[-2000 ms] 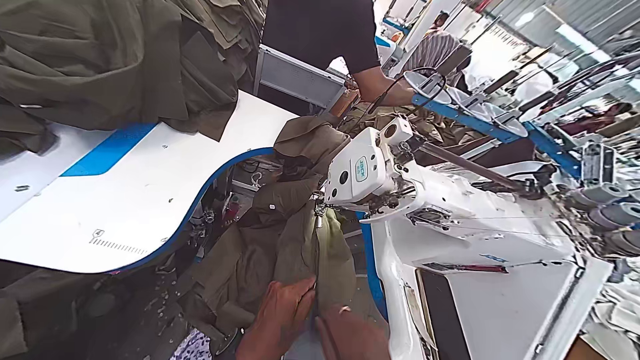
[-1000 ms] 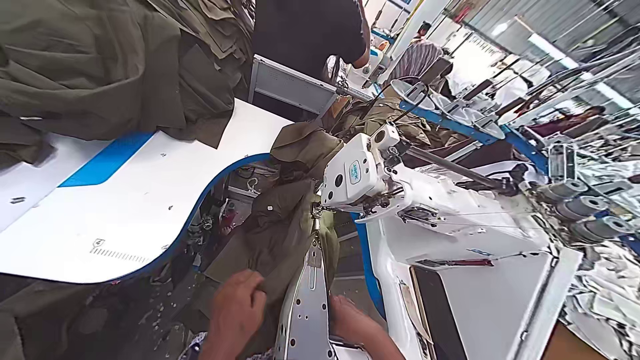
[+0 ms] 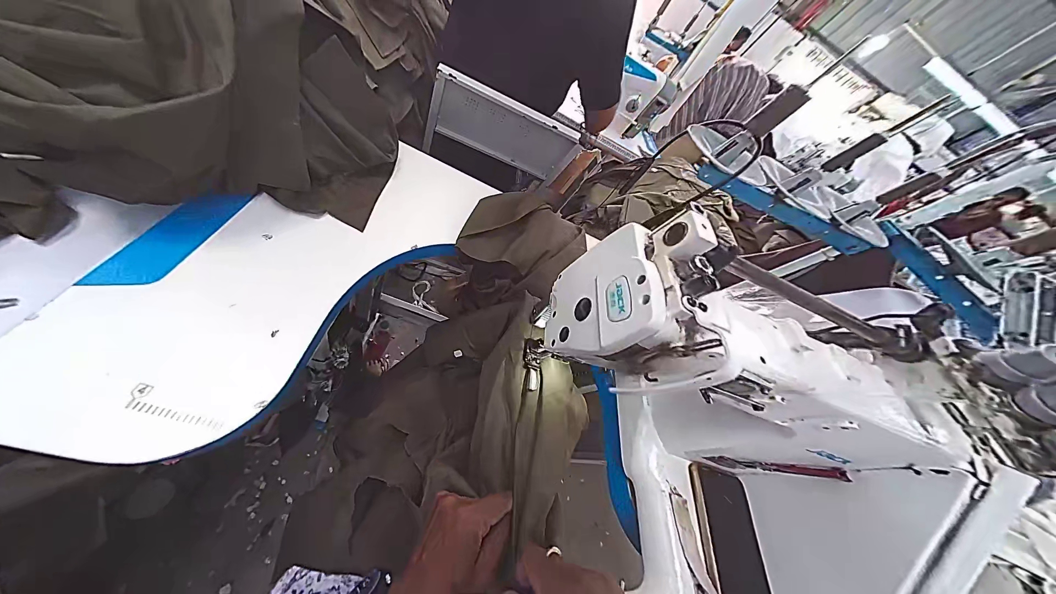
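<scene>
A white Jack sewing machine head (image 3: pixel 615 297) stands right of centre. Olive-brown fabric (image 3: pixel 528 437) runs down from its lit presser foot (image 3: pixel 533 367) towards me. On the near part of this fabric, at the bottom edge, my left hand (image 3: pixel 462 540) grips the cloth from the left side. My right hand (image 3: pixel 565 573) closes on it just to the right, partly cut off by the frame. More of the garment hangs in folds to the left of the seam line and behind the foot.
A white table with a blue curved edge (image 3: pixel 330 318) lies on the left, piled with olive-brown fabric (image 3: pixel 148 107). A person in dark clothing (image 3: pixel 536 49) is beyond a grey metal frame (image 3: pixel 503 124). Blue thread-stand rails (image 3: pixel 792 214) cross the right side.
One second ago both hands were apart, with a bare metal arm of the machine between them; fabric now covers it. Both hands have come together and taken hold of the cloth.
</scene>
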